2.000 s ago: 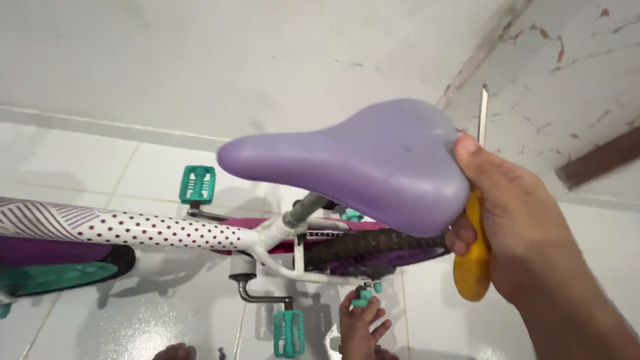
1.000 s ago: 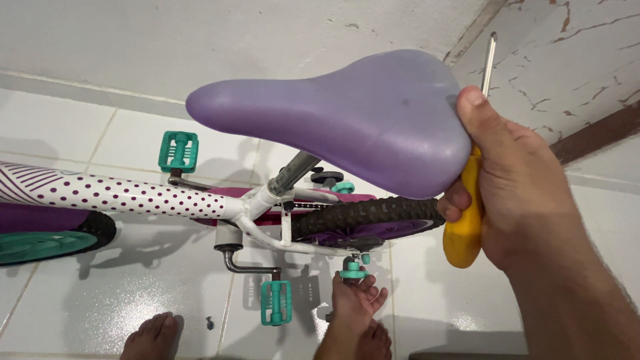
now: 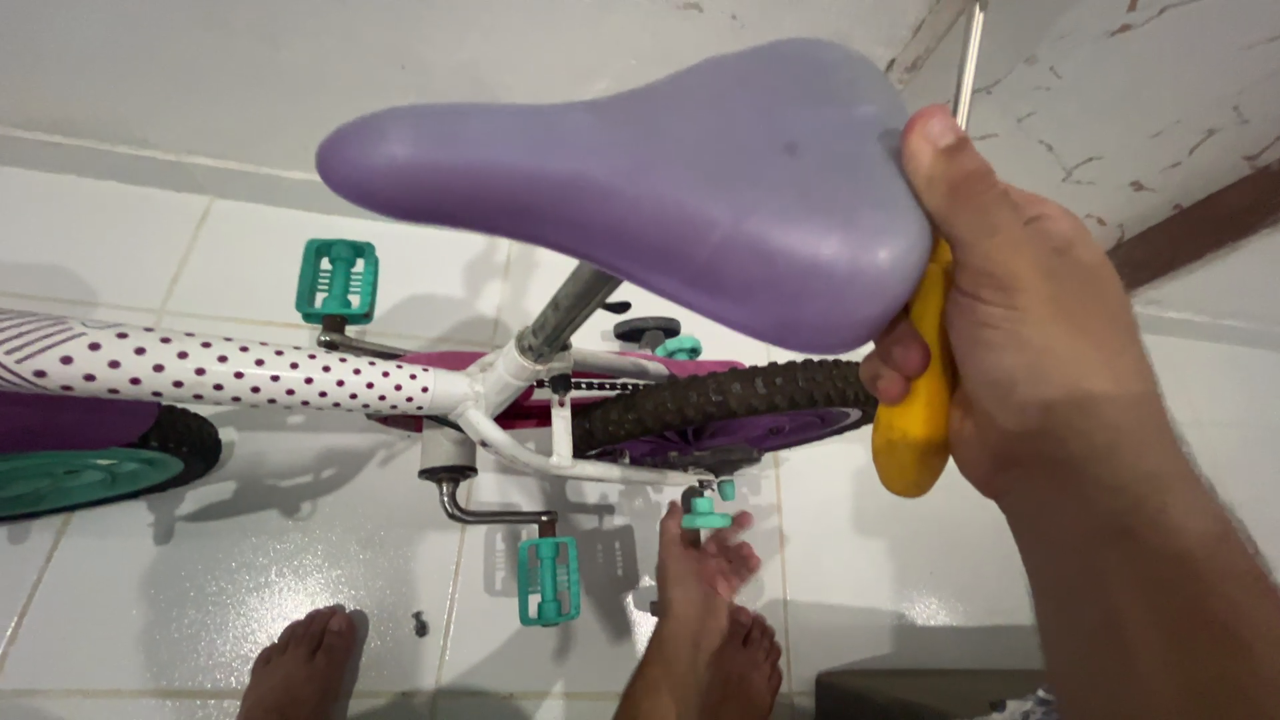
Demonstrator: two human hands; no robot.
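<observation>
My right hand (image 3: 1010,300) grips the rear of a purple bicycle saddle (image 3: 680,180) and holds a screwdriver with a yellow handle (image 3: 915,400) against it, its metal shaft pointing up. The saddle sits on a grey seat post (image 3: 570,310) of a white child's bicycle frame with purple dots (image 3: 230,370). Low in the view my left hand (image 3: 705,560) is at the rear axle, beside a turquoise round plastic part (image 3: 706,514); its fingers are partly spread, and whether they hold the part is unclear. The knobby rear tire (image 3: 730,400) lies just above it.
Turquoise pedals (image 3: 338,282) (image 3: 548,582) stick out on both sides of the frame. The front wheel (image 3: 90,470) is at the left. My bare feet (image 3: 300,665) stand on white floor tiles near a small dark piece (image 3: 420,624). A wall runs behind the bicycle.
The saddle and the right hand on it appear larger and closer in view than two seconds ago, partly as the view shifts. The left hand stays by the rear axle, its fingers changing pose slightly.
</observation>
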